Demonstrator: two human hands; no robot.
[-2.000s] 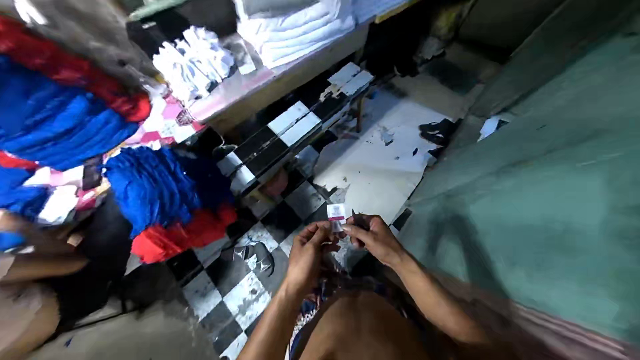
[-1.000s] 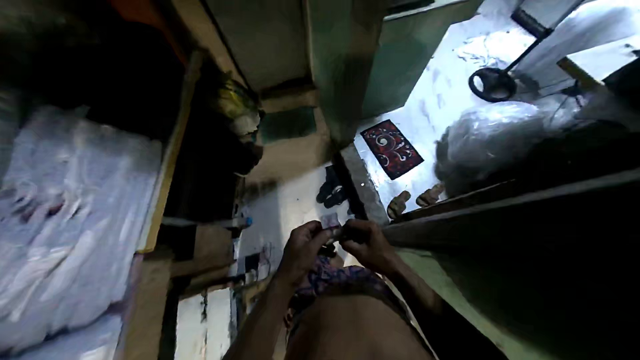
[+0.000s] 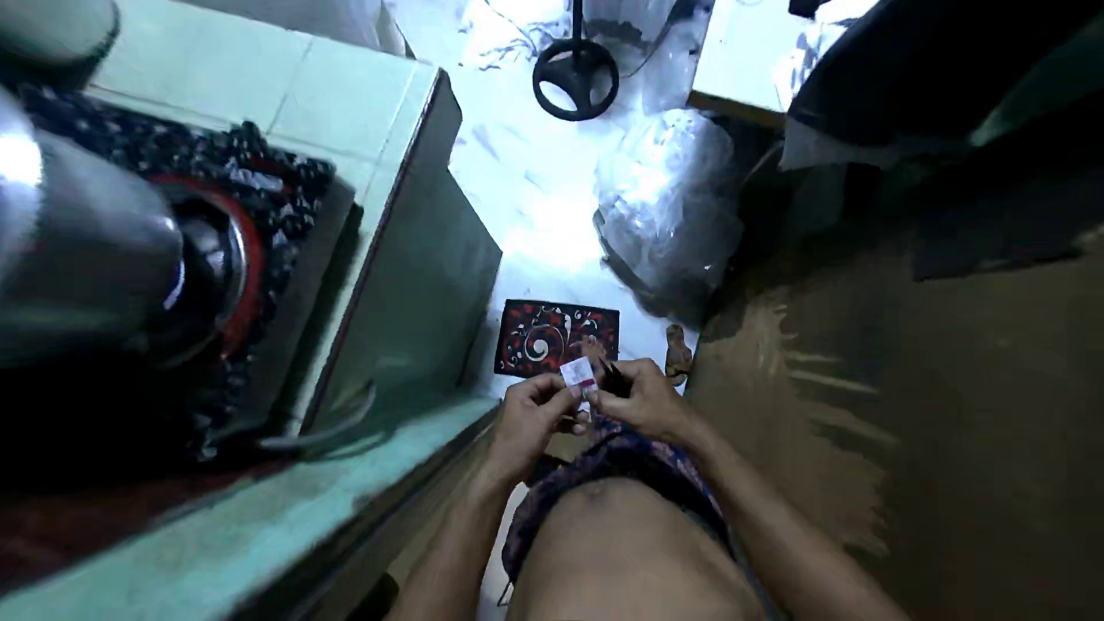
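Observation:
My left hand (image 3: 536, 418) pinches a small white and dark-pink printed tag (image 3: 578, 373) between thumb and fingers, in front of my waist. My right hand (image 3: 649, 398) meets it from the other side, its fingertips at the tag's lower right edge. A small dark pointed tool (image 3: 612, 378), its kind unclear, sticks up from the right hand's grasp. Beneath the hands is patterned dark cloth worn at my waist (image 3: 617, 448). My fingers hide the lower part of the tag.
A red and black doormat (image 3: 552, 332) lies on the pale floor ahead, with a sandal (image 3: 678, 354) to its right. Beyond are a large clear plastic bag (image 3: 673, 198) and a black steering-wheel-shaped base (image 3: 575, 79). A tiled counter (image 3: 345, 112) bearing a metal vessel (image 3: 95, 233) stands left; a brown surface is right.
The view has swung far, from the cloth piles and checkered floor, past a doorway, to the doormat and tiled counter. Both hands stay together at the waist, and the tag is still between them.

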